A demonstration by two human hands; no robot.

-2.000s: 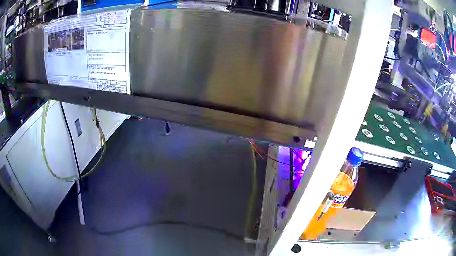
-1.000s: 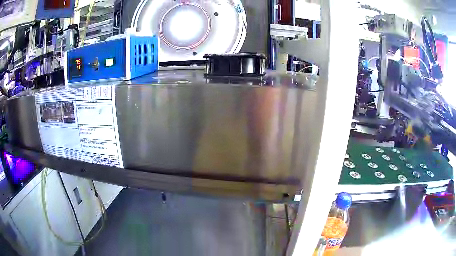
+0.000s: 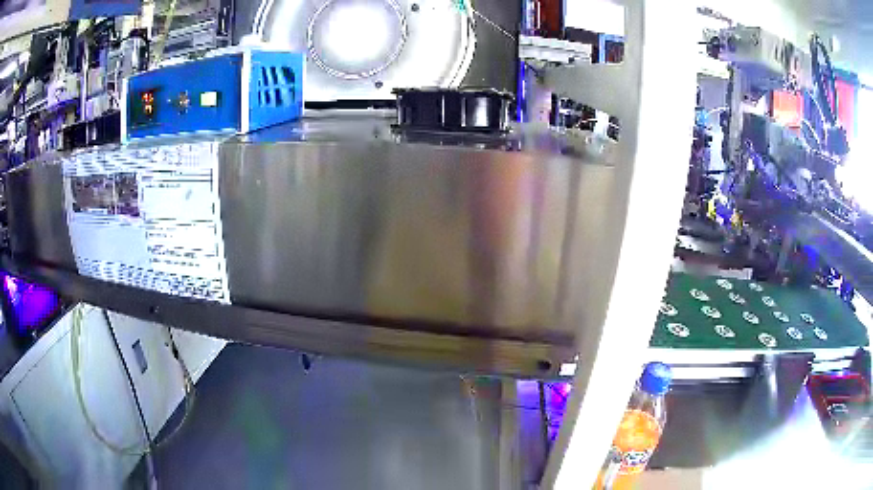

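Note:
Neither of my hands is in the picture. Nearest in front of me is the steel bench (image 3: 412, 239), with a white instruction sheet (image 3: 148, 225) on its front at the left. A blue control box (image 3: 187, 98) with red digits and a lit switch stands on the bench top at the left. A black cooling fan (image 3: 453, 113) lies on the top right of centre. At the right, a dark green conveyor belt (image 3: 766, 316) carries small pale round parts (image 3: 725, 332) in rows.
A thick white frame post (image 3: 637, 220) stands between bench and belt. An orange drink bottle (image 3: 639, 431) with a blue cap is beside it, low down. A monitor (image 3: 364, 43) showing rings is behind the bench. Machine parts (image 3: 766, 163) rise above the belt. White cabinets (image 3: 57, 402) are lower left.
The view has tilted up since the earliest frame, bringing the blue box, fan and monitor into view. Since one second ago it has shifted only slightly. No hand appears in any frame.

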